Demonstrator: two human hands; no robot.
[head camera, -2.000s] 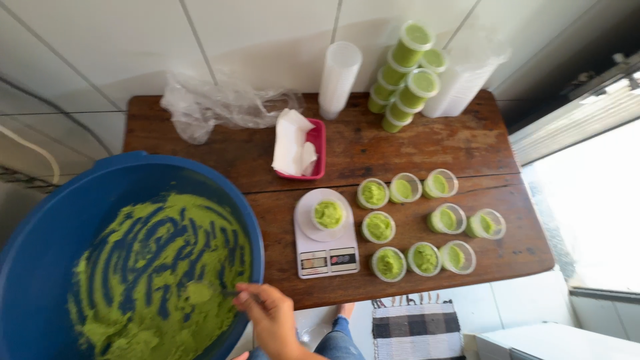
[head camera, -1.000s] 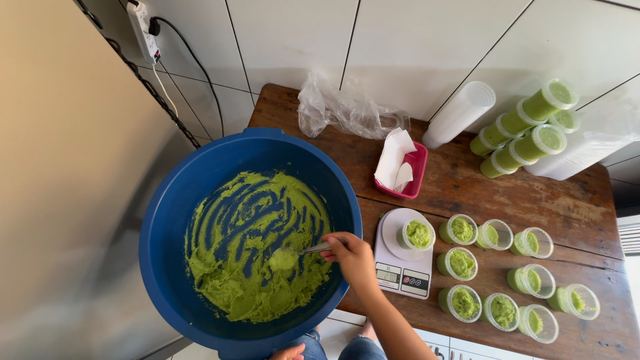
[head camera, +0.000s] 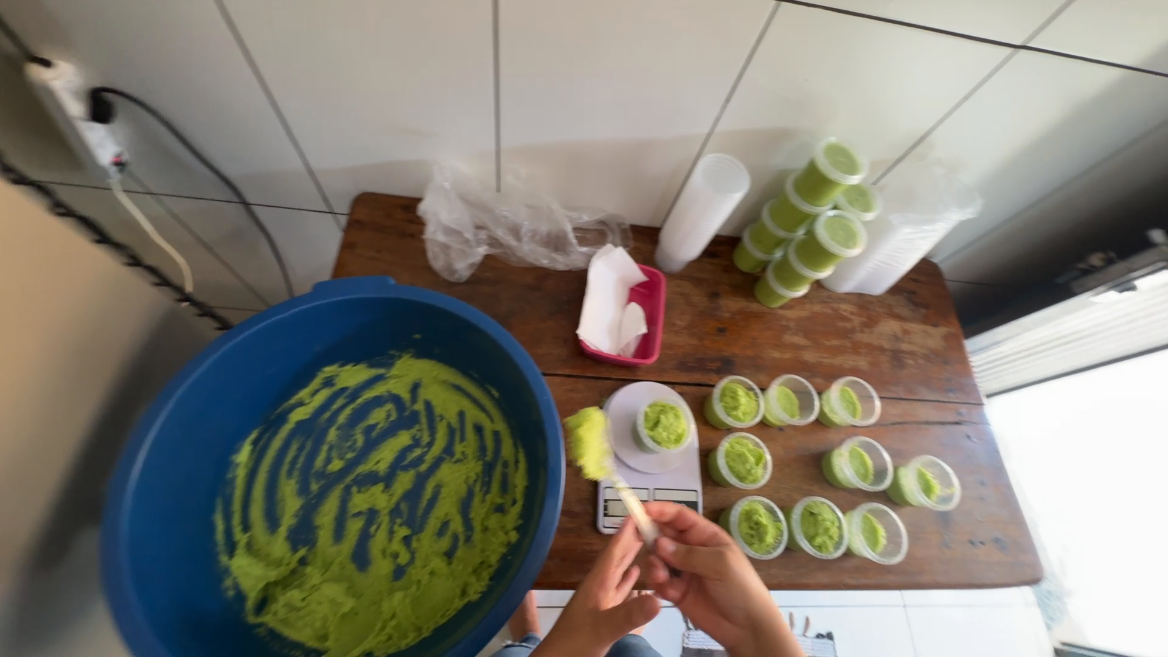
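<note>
My right hand grips the handle of a spoon heaped with green paste. The spoon's head is in the air between the tub and the scale. My left hand has its fingertips against the handle's lower end; whether it grips too is unclear. A plastic cup of green paste stands on the white kitchen scale. The large blue plastic tub at the left has green paste smeared over its bottom. Several open cups of paste stand right of the scale.
On the wooden table are a pink container with white paper, a clear plastic bag, a stack of empty cups, stacked lidded green cups and a white stack in plastic. A power strip hangs at upper left.
My right hand has lifted the spoon with paste out of the blue tub and moved right, beside the scale. My left hand has come up from the tub's lower edge to the spoon's handle.
</note>
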